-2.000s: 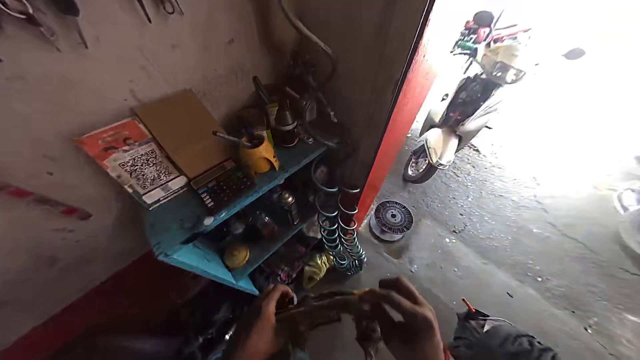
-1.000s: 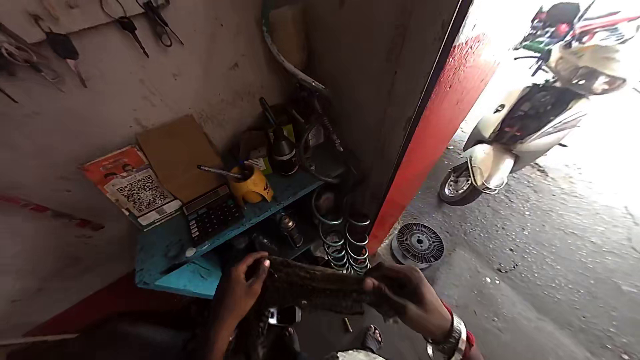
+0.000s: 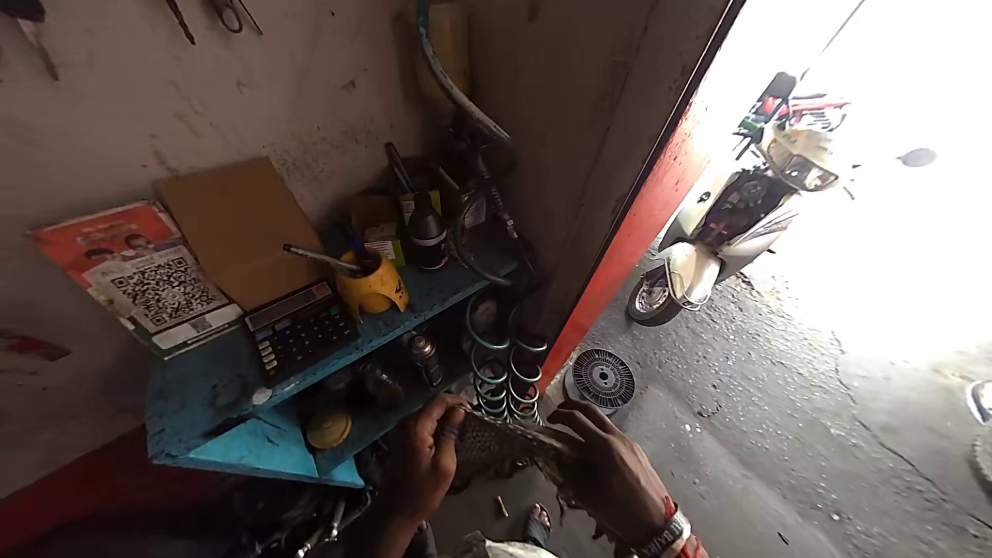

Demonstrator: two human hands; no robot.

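Between my two hands, low in the middle of the view, a worn, dirty piece of woven cloth [image 3: 496, 446] with ragged edges is stretched out. My left hand [image 3: 430, 453] pinches its left end between thumb and fingers. The right end is held by my right hand [image 3: 608, 469], which wears a metal bracelet and a red thread at the wrist. Just beyond the cloth hang coiled air hoses [image 3: 490, 372], beside a blue shelf [image 3: 209, 395] to the left.
On the shelf are a calculator [image 3: 302, 329], a yellow pen holder [image 3: 372, 287], a printed code card [image 3: 147, 271] and a dark bottle [image 3: 426, 232]. A round slotted reel [image 3: 603, 378] lies on the floor by the red door frame [image 3: 635, 240]. Outside stands a scooter [image 3: 721, 225].
The cloth stays between both hands, its hold and angle shifting; its right end now dips lower, toward my right hand. The view has swung somewhat between frames.
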